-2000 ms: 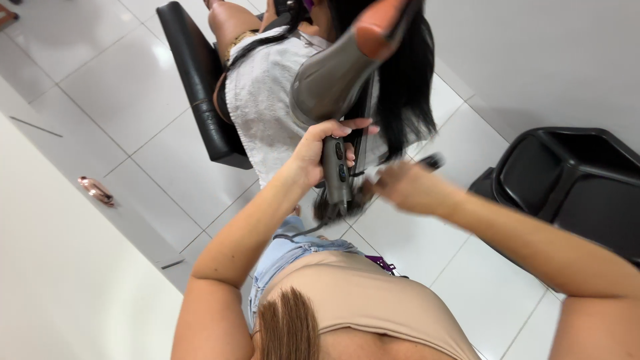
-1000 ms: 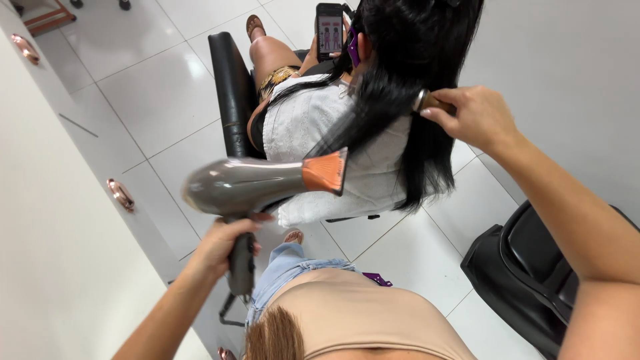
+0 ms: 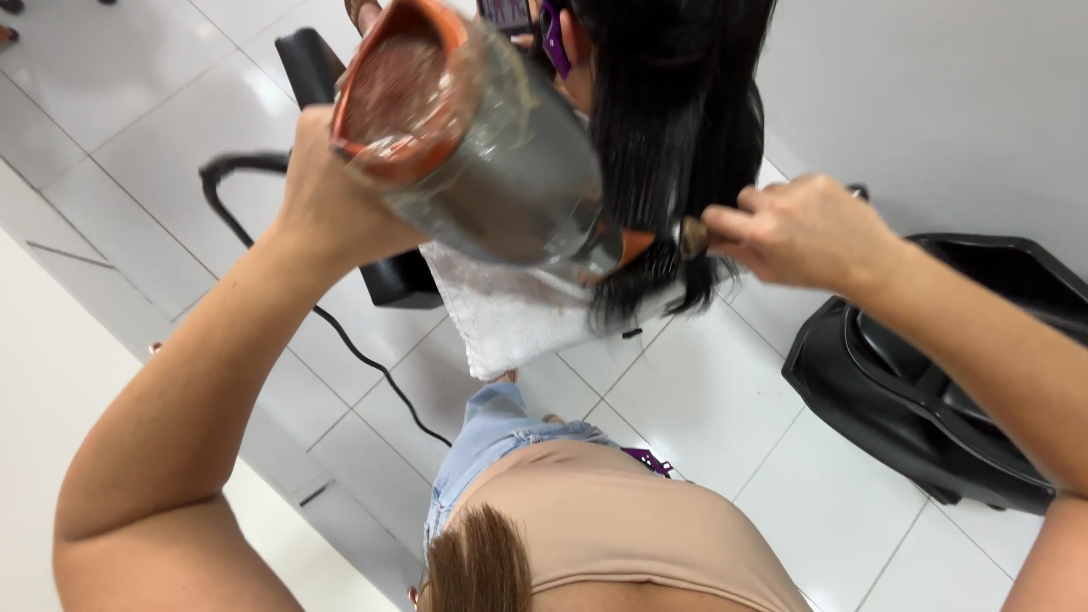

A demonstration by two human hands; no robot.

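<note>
My left hand (image 3: 340,191) grips a grey hair dryer (image 3: 518,161) with an orange rear rim and orange nozzle; its handle is hidden behind the body. The nozzle points right, at the lower ends of a seated person's long black hair (image 3: 680,110). My right hand (image 3: 799,229) holds a hairbrush by its handle (image 3: 693,237), the brush head lying in the hair ends beside the nozzle. A white towel (image 3: 510,306) hangs over the person's back below the dryer.
The black chair's armrest (image 3: 310,68) is beyond the dryer. A power cord (image 3: 365,361) hangs at my left. A black plastic trolley or basin (image 3: 918,399) stands at the right, near a grey wall (image 3: 935,102). A white cabinet (image 3: 51,408) borders the left side.
The dryer has been raised and turned, its rear now towards me. My right hand, with the brush, has moved down from near the head to the hair ends.
</note>
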